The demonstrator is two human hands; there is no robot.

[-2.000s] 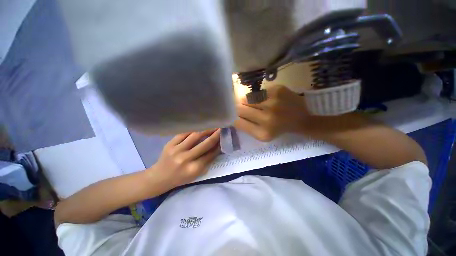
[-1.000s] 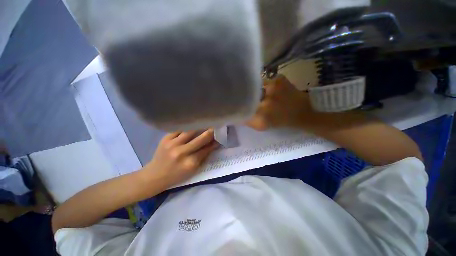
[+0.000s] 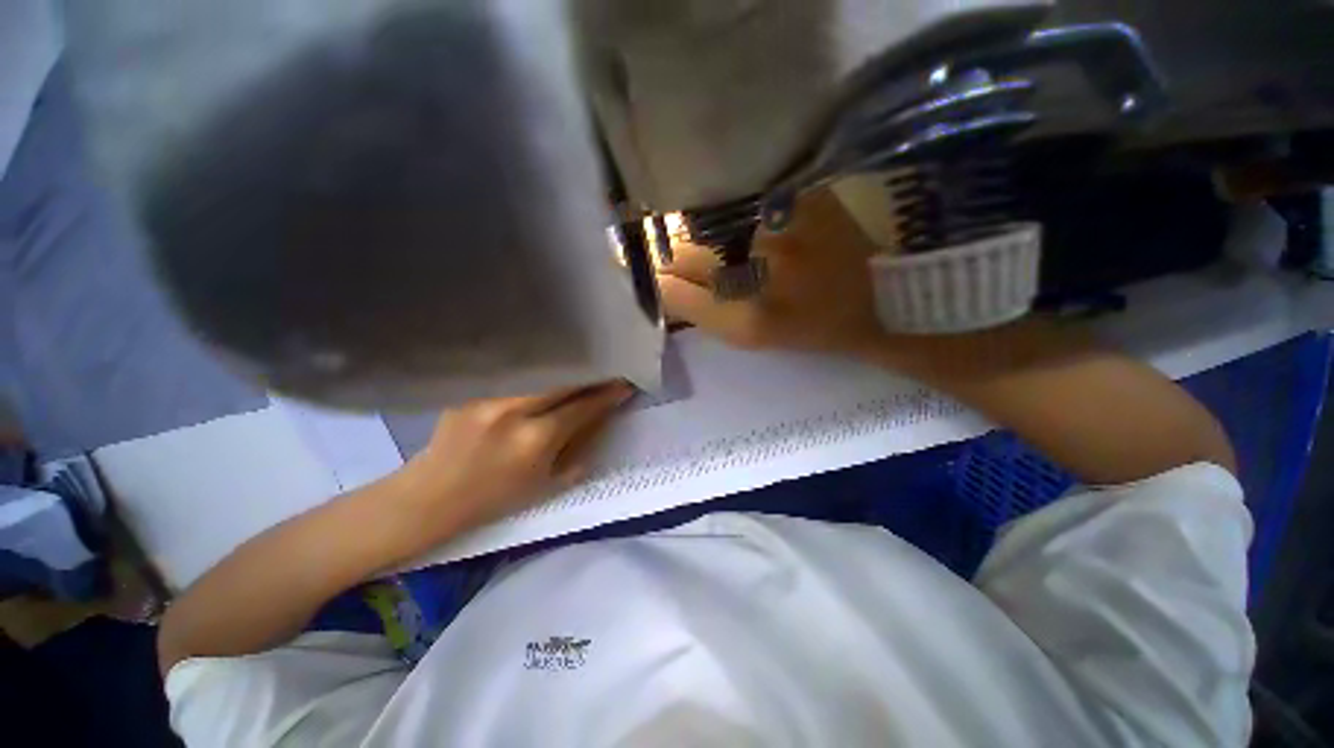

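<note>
A small piece of grey fabric shows below the large off-white sewing machine head. My left hand lies on the white table just left of this fabric, its fingertips at the fabric's edge and partly under the machine head. Whether it grips the cloth cannot be told. My right hand is behind the tension dial, close to the lit needle area. Its fingers are blurred and partly covered by machine parts, so what it holds is hidden.
A large blue-grey panel lies at the left. Folded grey-and-white pieces are at the far left. A dark bundle is right of the dial. A printed ruler runs along the front table edge, above a blue basket.
The machine head appears further left in view, uncovering the lit needle area. My left hand has moved slightly left and flattened. Less of the panel with its pale band shows at left.
</note>
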